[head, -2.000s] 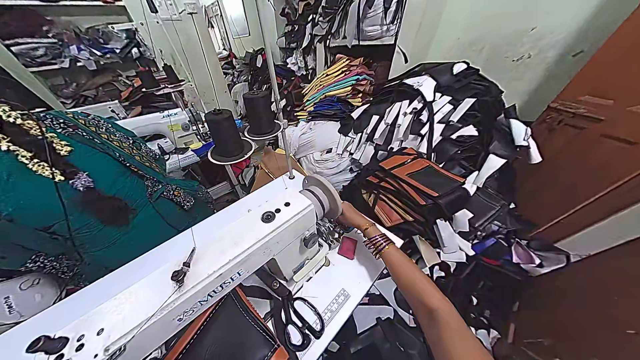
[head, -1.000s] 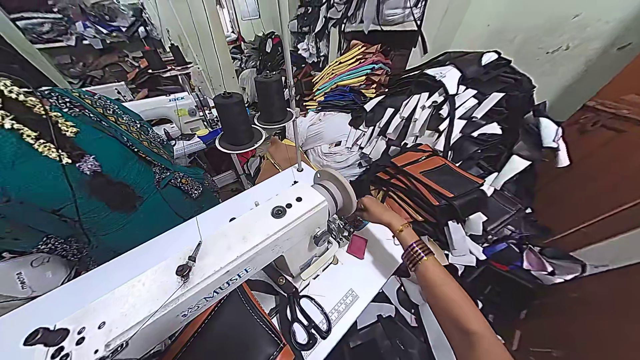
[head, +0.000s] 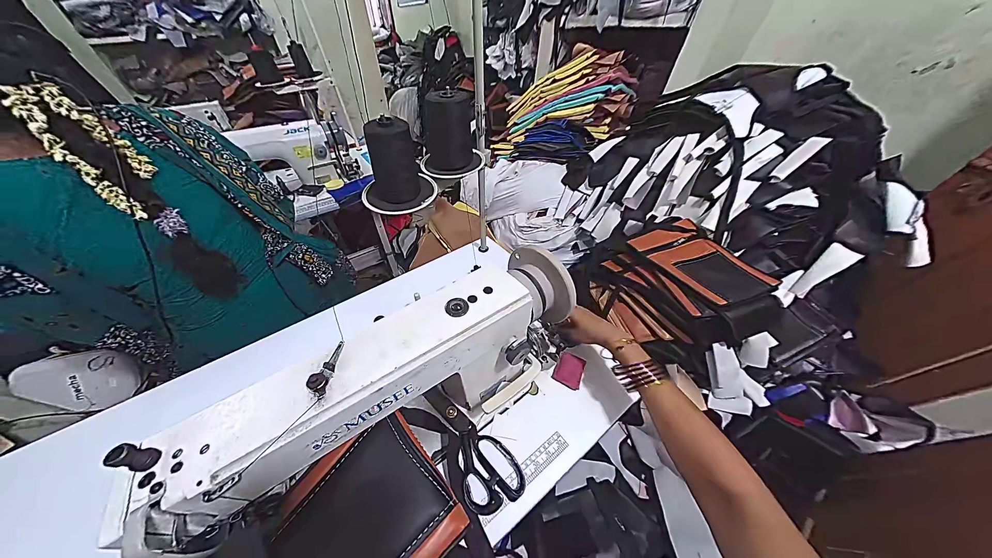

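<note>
My right hand [head: 583, 327], with bangles at the wrist, reaches to the handwheel end of a white sewing machine [head: 418, 380]. Its fingers are partly hidden behind the handwheel [head: 552, 285] and the bobbin winder parts [head: 535, 345], so what they touch is unclear. My left hand is out of view. A black bag panel with orange trim [head: 372, 492] lies under the machine arm. Black-handled scissors [head: 488, 473] rest beside it on the white table, near a printed ruler scale [head: 546, 457]. A small dark red square [head: 570, 370] lies close to my right wrist.
Two black thread cones [head: 392, 159] stand behind the machine. Black bags with orange trim [head: 705, 267] and a large heap of black and white pieces [head: 744, 155] fill the right side. A person in teal [head: 85, 225] sits at the left, near another sewing machine [head: 279, 147].
The view has shifted a little. My right hand stays by the handwheel, and the bag panel and scissors keep their places.
</note>
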